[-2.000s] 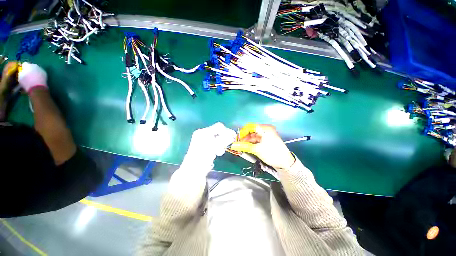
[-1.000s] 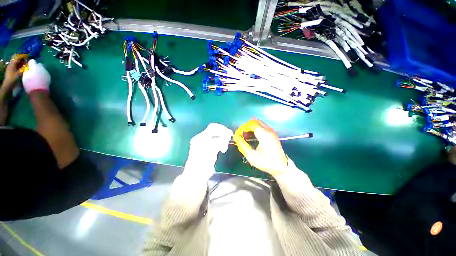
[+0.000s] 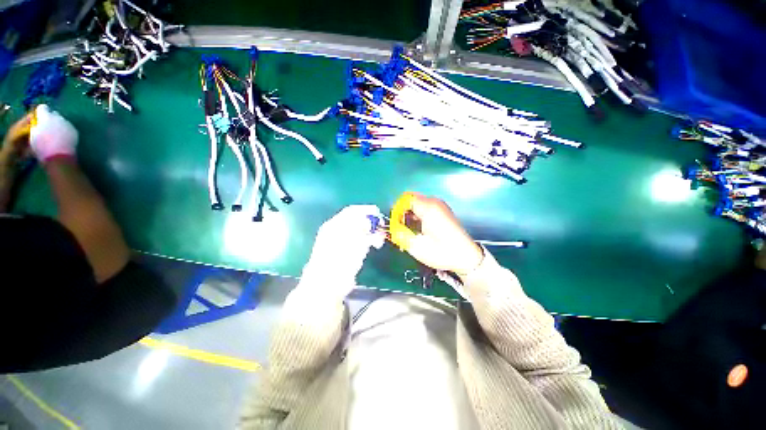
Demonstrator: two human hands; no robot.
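My left hand [image 3: 346,243], in a white glove, holds a small blue connector housing [image 3: 375,222] at its fingertips. My right hand [image 3: 432,237], with yellow on its thumb and fingers, is closed on the coloured lead wires [image 3: 387,228] just right of the connector. The white-sleeved harness [image 3: 502,243] runs out to the right behind my right hand and ends in a dark tip. A thin dark wire part [image 3: 426,277] hangs below my right palm. The exact contact between wires and connector is too small to tell.
A large harness pile [image 3: 453,122] lies beyond my hands, branched harnesses [image 3: 252,126] left of it. More harnesses [image 3: 735,176] lie far right, others behind the metal rail [image 3: 319,59]. A blue bin [image 3: 705,67] stands upper right. Another person's gloved hand [image 3: 54,134] works at left.
My right fingers have closed in around the wires near my left hand. The blue connector now shows at my left fingertips. The sleeve's dark tip has shifted slightly down.
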